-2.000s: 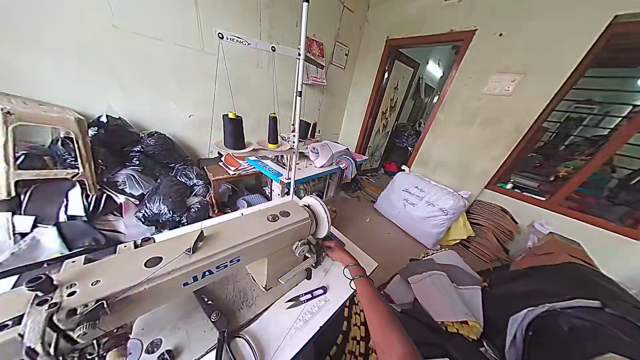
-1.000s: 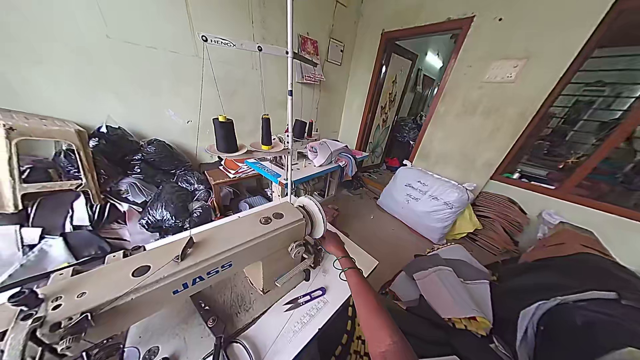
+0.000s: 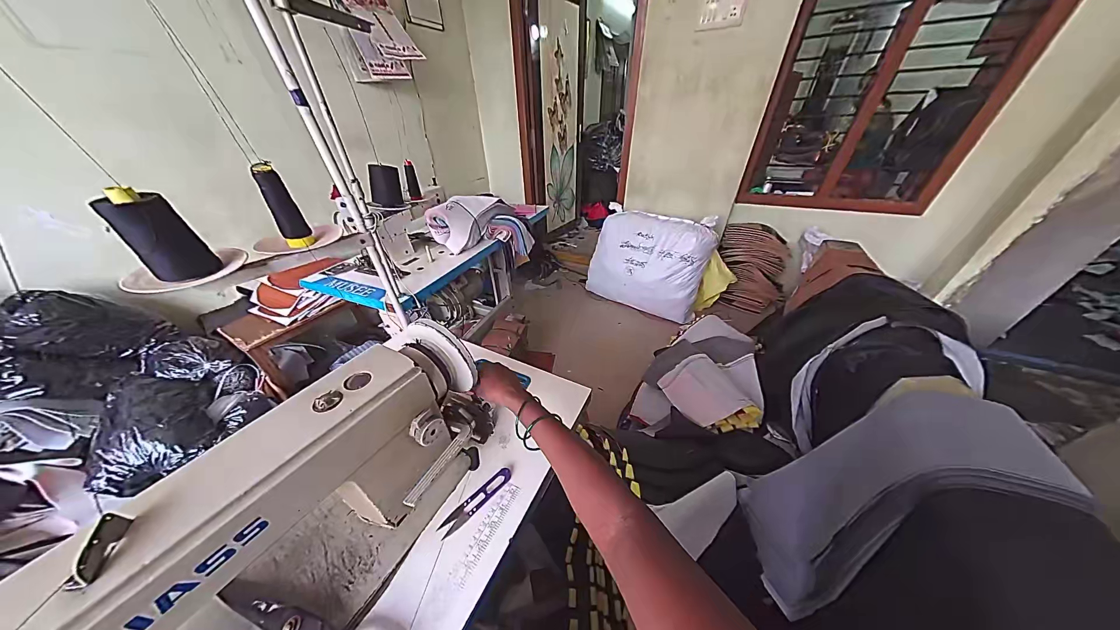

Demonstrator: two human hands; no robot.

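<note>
A cream Jack-style industrial sewing machine (image 3: 289,446) with blue lettering runs from the lower left to the middle. My right hand (image 3: 497,385) is at the outer side of its white handwheel (image 3: 444,354); the fingers are partly hidden behind the wheel, so their grip is unclear. Dark bangles circle the wrist. Thread snips with a purple handle (image 3: 477,501) lie on the white machine table (image 3: 547,394), beside a printed ruler scale (image 3: 484,538). A dark flat thing with a blue edge lies behind my hand. My left hand is out of view.
Black thread cones (image 3: 157,236) stand at the left, above black plastic bags (image 3: 140,420). A second sewing table (image 3: 437,280) holds folded cloth. A white sack (image 3: 652,262) sits on the floor before the doorway. Grey and black fabric piles (image 3: 910,464) fill the right side.
The view has swung right and come closer to the handwheel. My right hand stays by the handwheel throughout.
</note>
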